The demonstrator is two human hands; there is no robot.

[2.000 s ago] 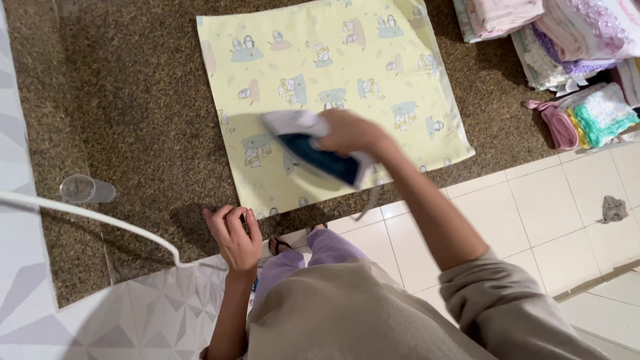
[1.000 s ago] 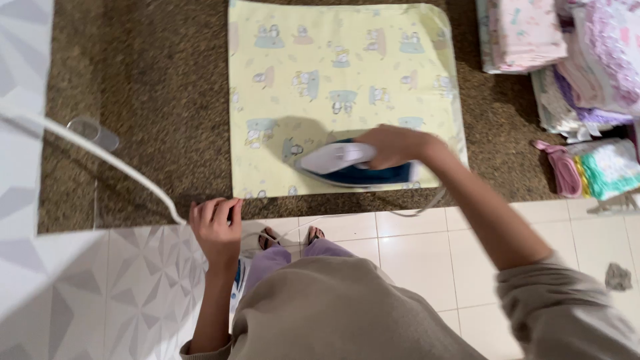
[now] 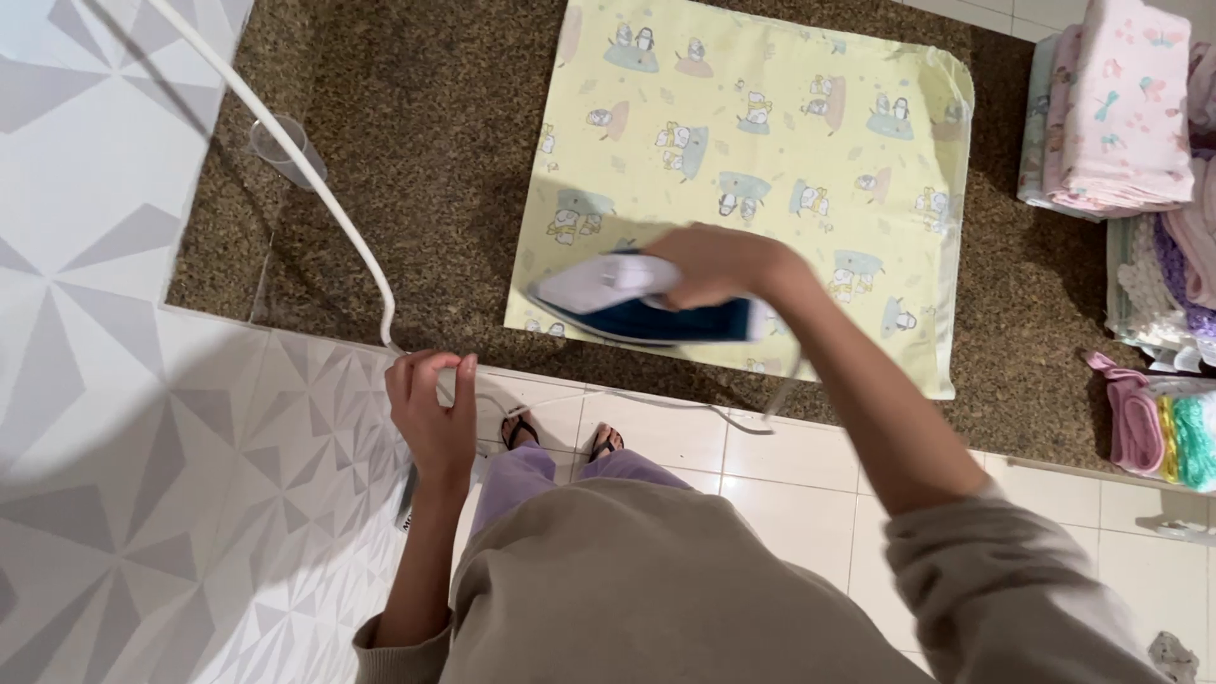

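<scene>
My right hand (image 3: pixel 717 266) grips the handle of a white and dark blue clothes iron (image 3: pixel 655 313), blurred a little. The iron lies flat over the lower left part of a pale yellow cloth (image 3: pixel 760 142) printed with penguins and other animals, its tip close to the cloth's left edge. A pale cord hangs from the iron's rear over the counter's front edge. My left hand (image 3: pixel 432 408) is at the counter's front edge, left of the cloth, its fingers curled and thumb apart. A white power cord (image 3: pixel 323 180) runs down to it; whether the fingers hold the cord is unclear.
The cloth lies on a brown granite counter (image 3: pixel 399 171). At its left stands a clear plastic cup (image 3: pixel 287 152), partly behind the cord. Folded pink printed cloths (image 3: pixel 1126 104) are stacked at right, near rolled pink cloth (image 3: pixel 1135 423) and green trim (image 3: pixel 1192 442). A patterned wall (image 3: pixel 123 399) borders the left side.
The iron in my right hand has moved left along the cloth's lower part, from nearer the middle to near the left edge. My left hand stays by the counter's front edge.
</scene>
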